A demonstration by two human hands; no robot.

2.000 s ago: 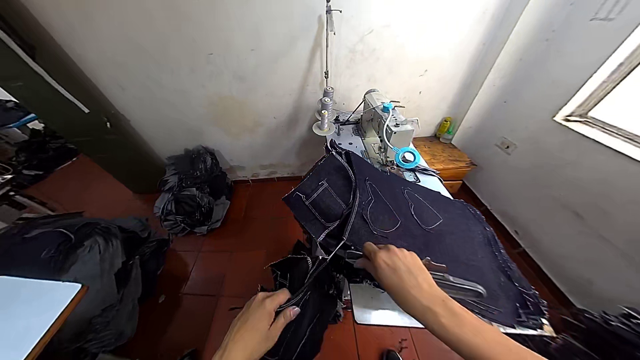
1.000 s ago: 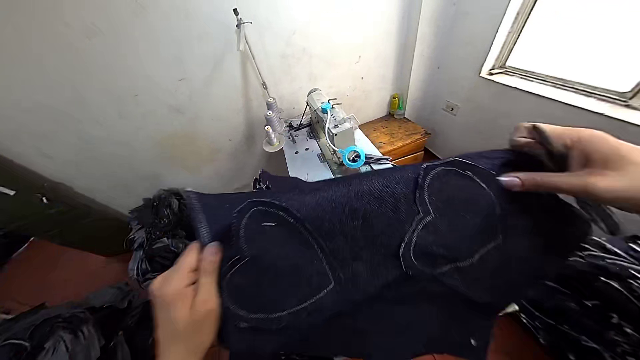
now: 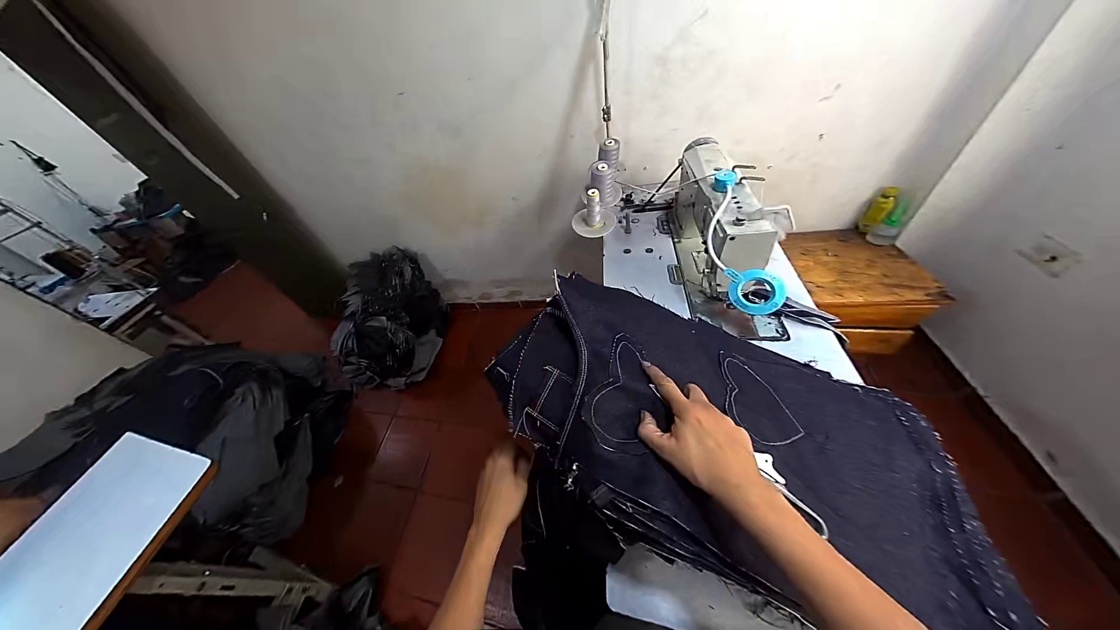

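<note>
Dark denim panels (image 3: 857, 472) lie in a layered pile over the sewing table, with heart-shaped patches outlined in pale stitching on the top one. My right hand (image 3: 700, 437) rests on the heart-shaped patch (image 3: 617, 411) nearer the left, index finger extended and thumb apart. Beside the pile's left edge is my left hand (image 3: 503, 481), its fingertips at the hanging denim; whether they pinch it is unclear. A metal tool with a white part (image 3: 770, 468) shows partly from beneath my right forearm. Behind the cloth stands an industrial sewing machine (image 3: 726, 210) with a blue ring magnifier or lamp (image 3: 757, 291).
Thread cones (image 3: 601, 179) stand behind the table's left side. A wooden cabinet (image 3: 866, 271) holds small bottles (image 3: 882, 210). Dark fabric bundles (image 3: 389, 315) sit on the tiled floor. At lower left are a white tabletop (image 3: 105, 534) and part of another person's arm (image 3: 19, 518).
The panel with heart patches, held up between both hands a second ago, now lies on the pile. My right hand has come down onto it and my left hand is low at its left edge.
</note>
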